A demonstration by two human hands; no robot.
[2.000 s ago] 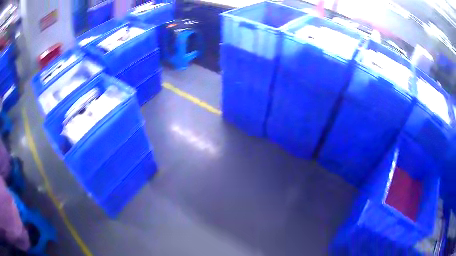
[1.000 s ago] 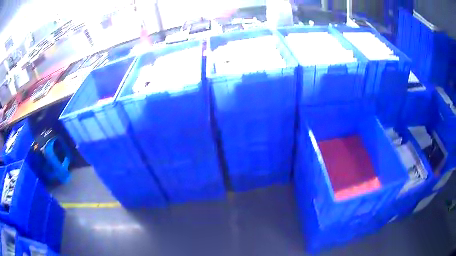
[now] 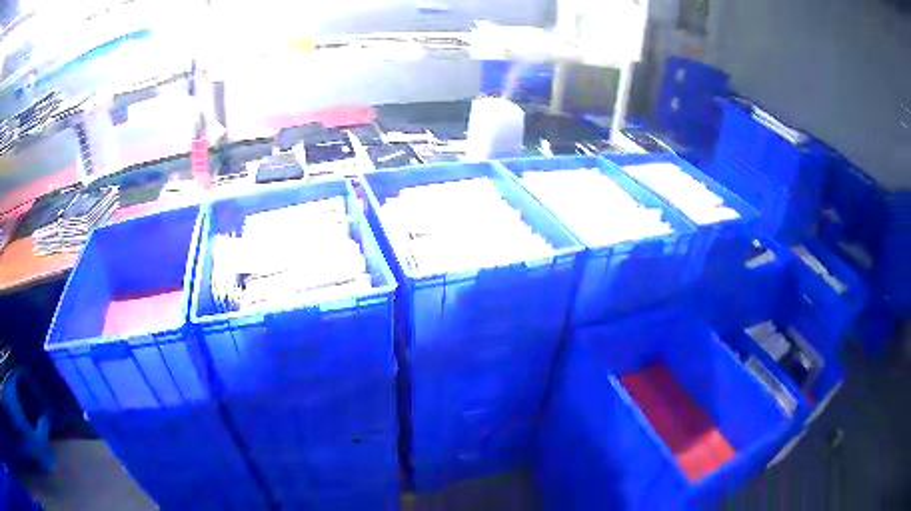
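Note:
No hand is in view. Nearest in front is a row of tall stacked blue crates. The left crate [image 3: 125, 351] shows a red liner [image 3: 143, 312] and no units. The crate beside it [image 3: 300, 317] and the middle crate [image 3: 494, 267] are filled with upright white sheets [image 3: 464, 222]; what stands between the sheets is too blurred to tell. Two more filled crates [image 3: 639, 243] continue the row to the right. A lower crate [image 3: 664, 489] at the lower right has a red liner [image 3: 679, 421] in its bottom.
Behind the row is a bench with dark flat units [image 3: 330, 150], a layered stack [image 3: 75, 222] at left and a white block-like object [image 3: 495, 128]. More blue crates [image 3: 769, 150] stand at right. Grey floor [image 3: 85, 477] shows at lower left. A blue stool-like object [image 3: 25, 414] is at left.
The view has swung right and come closer to the crate row. The separate crates once at left have left the picture, and more of the bench shows behind the row.

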